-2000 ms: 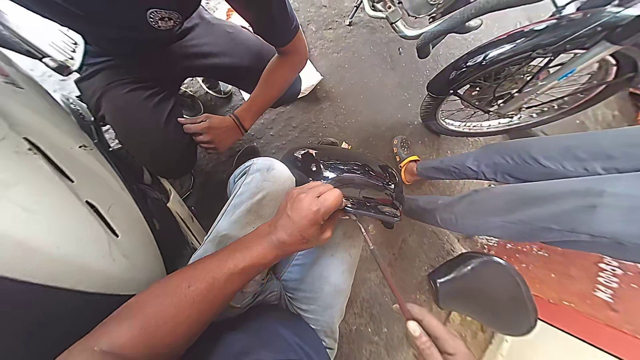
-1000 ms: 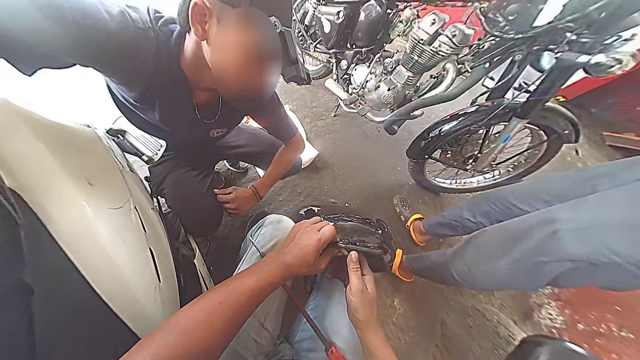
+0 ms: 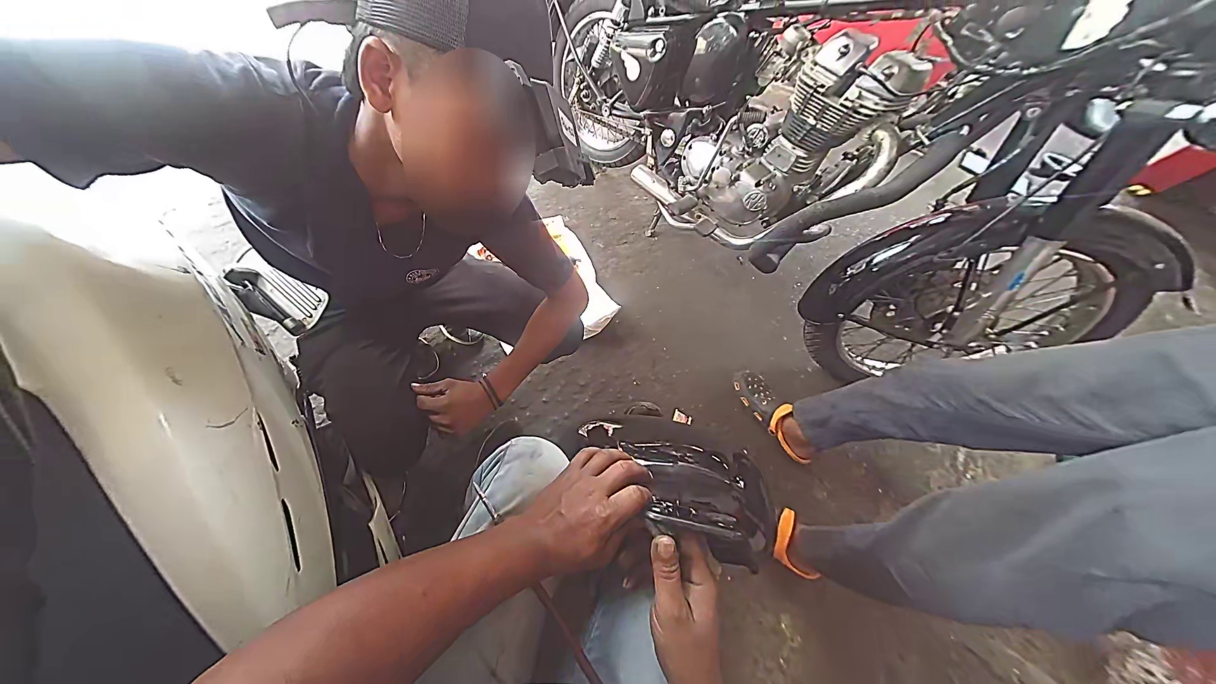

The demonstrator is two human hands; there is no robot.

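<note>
A glossy black plastic part [image 3: 698,484], seemingly a vehicle's body or lamp piece, rests by my knees. My left hand [image 3: 594,503] lies against its near left edge with the fingers curled; what the fingertips grip is hidden. My right hand [image 3: 682,589] holds the near edge from below, its thumb upright in front. A thin screwdriver [image 3: 562,627], its shaft dark reddish, lies across my jeans under my left forearm, and neither hand appears to hold it.
A co-worker in dark clothes [image 3: 332,190] crouches at the left beside a cream scooter body panel [image 3: 142,380]. Another person's legs and orange-strapped clogs [image 3: 784,537] stand at the right. Motorcycles, one with a spoked front wheel [image 3: 1026,304], are beyond. A white bag [image 3: 594,294] lies on the ground.
My right hand has left the screwdriver's handle end and come to the black part's near edge. The view has tilted up, bringing the co-worker's head and the motorcycles in.
</note>
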